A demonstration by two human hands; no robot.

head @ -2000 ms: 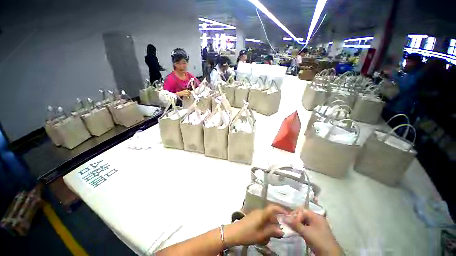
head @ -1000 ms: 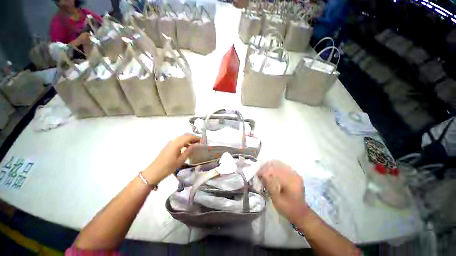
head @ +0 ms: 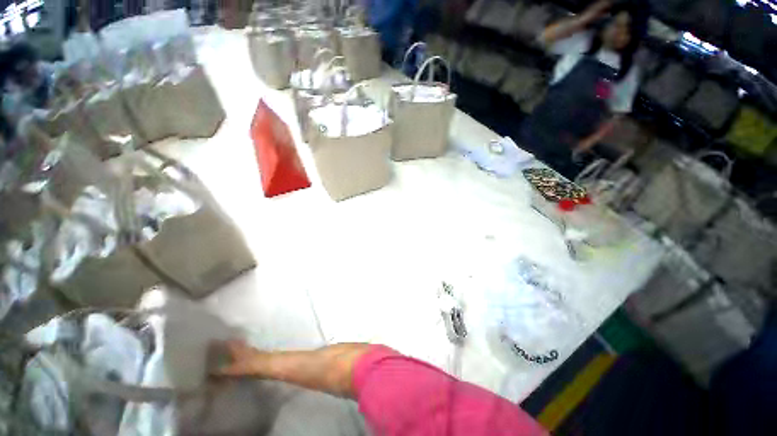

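Note:
My right hand (head: 228, 358), at the end of a pink sleeve, reaches left at the bottom of the view. It is blurred and lies against the beige side of a tote bag (head: 189, 336); its fingers are partly hidden, so its grip cannot be told. White tissue (head: 106, 345) fills the open bags at the lower left, where a handle crosses the front. My left hand is not in view.
More stuffed totes (head: 196, 247) crowd the left. A red wedge (head: 279, 153) and upright totes (head: 351, 157) stand farther back. Small metal pieces (head: 454, 319), clear film (head: 532, 302) and a leopard-print item (head: 554, 185) lie right. A person stands beyond the table.
The view has swung right. My right hand has moved left across to the bags; my left hand has left the view. The two opened bags seen in front are no longer clearly seen there.

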